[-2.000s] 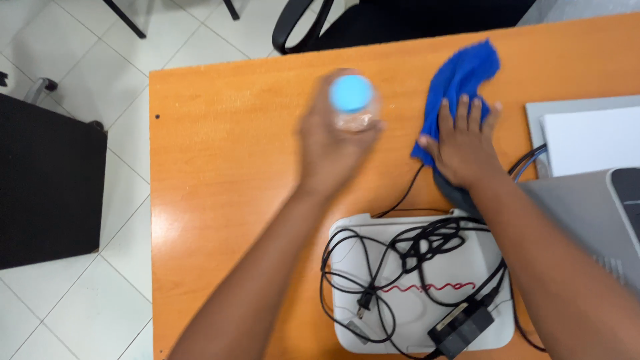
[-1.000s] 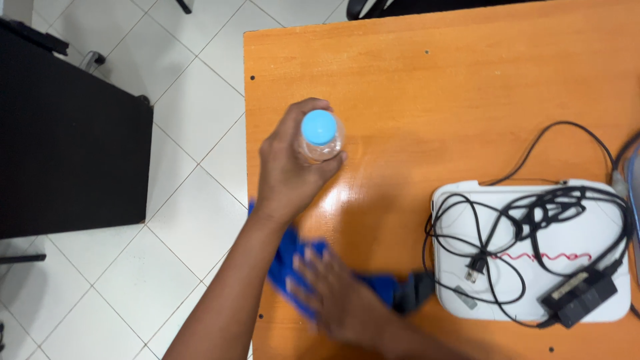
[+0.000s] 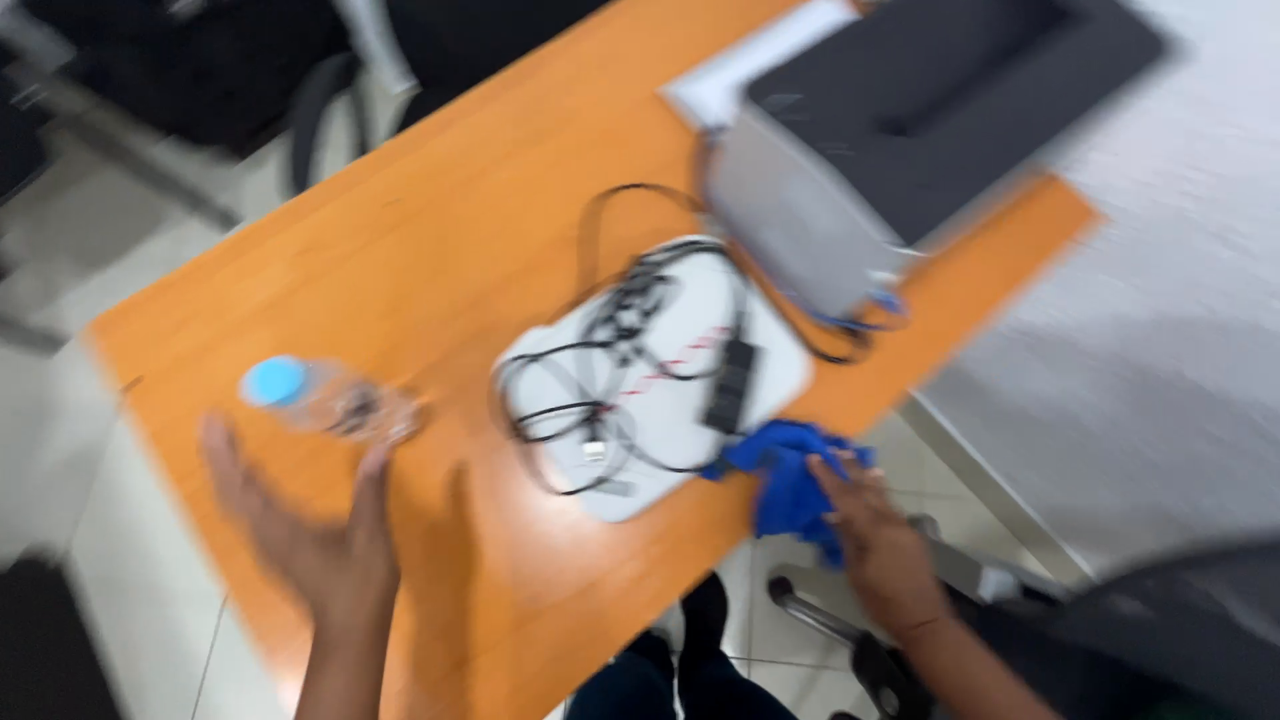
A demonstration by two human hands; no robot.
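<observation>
A clear plastic bottle point(image 3: 335, 400) with a light blue cap stands on the orange wooden table point(image 3: 450, 280), near its left end. Just below it my left hand point(image 3: 320, 540) is spread, thumb and fingers apart, with nothing in it. My right hand point(image 3: 875, 530) has its fingers on a crumpled blue cloth point(image 3: 795, 485) at the table's near edge; whether the fingers grip it or only press on it is unclear. Between the hands lies a white flat device point(image 3: 660, 420) with coiled black cables point(image 3: 625, 310) and a black power adapter point(image 3: 732, 388) on top. The view is blurred.
A grey and black printer point(image 3: 820, 220) stands at the table's back right, with white paper point(image 3: 760, 65) beside it and cables at its foot. A white wall point(image 3: 1180, 350) rises at the right. Black chairs stand beyond the far edge and at the lower right, by my legs.
My left hand has let go of the bottle. My right hand, with the blue cloth, has moved from the table's left end to the near edge right of the white device. The view has turned strongly.
</observation>
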